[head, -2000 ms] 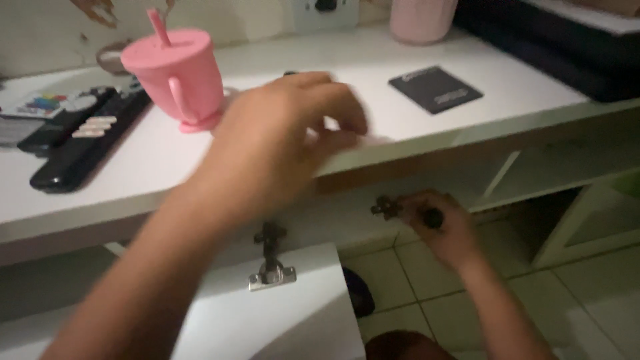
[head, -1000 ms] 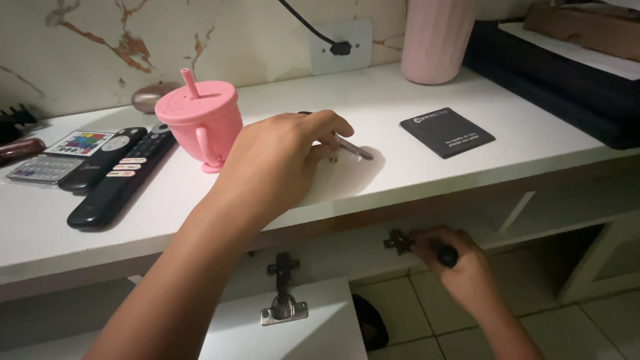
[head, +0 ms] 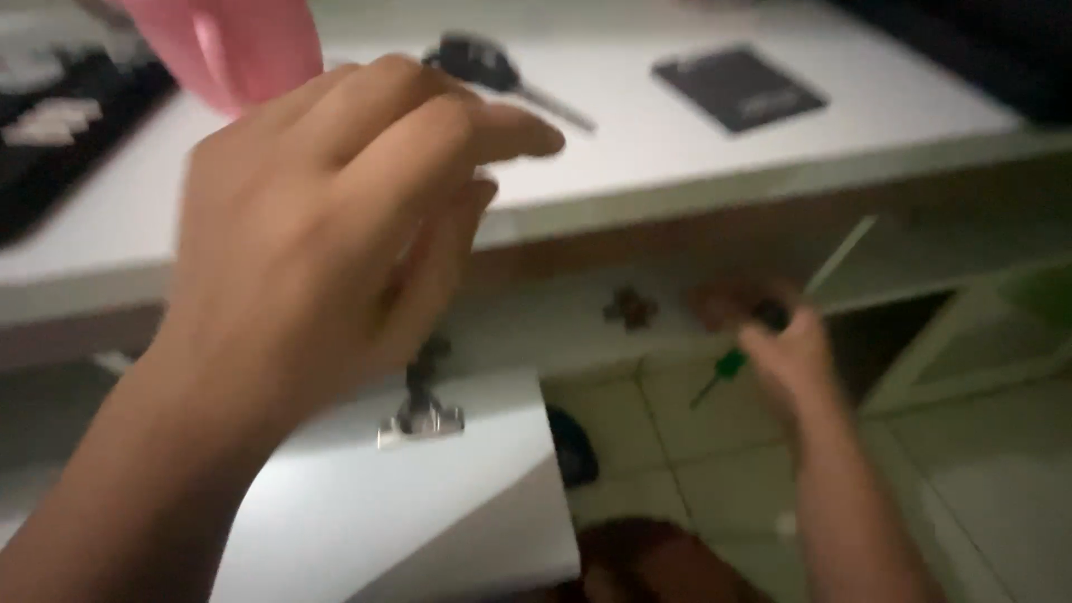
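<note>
My left hand (head: 335,201), blurred, is over the shelf's front edge with fingers bent and apart; nothing shows between them, though the palm is hidden. Just beyond the fingers a black-headed key (head: 481,63) lies on the white shelf (head: 620,159). Below the shelf, my right hand (head: 783,343) grips a screwdriver (head: 730,363) with a black and green handle, its shaft slanting down to the left. Left of that hand, a cross-shaped hinge mounting plate (head: 632,310) sits on the cabinet panel. A metal cabinet hinge (head: 423,419) is on a white door panel (head: 368,502).
A pink cup (head: 239,50) stands behind my left hand. Black remote controls (head: 75,142) lie at the far left. A dark square card (head: 737,88) is right of the key, and a black object (head: 1013,50) is at the back right. Tiled floor (head: 712,477) shows below.
My right hand has moved right, away from the mounting plate, and the screwdriver now points down. My left hand has moved off the key, which shows more fully. The view has shifted and blurred.
</note>
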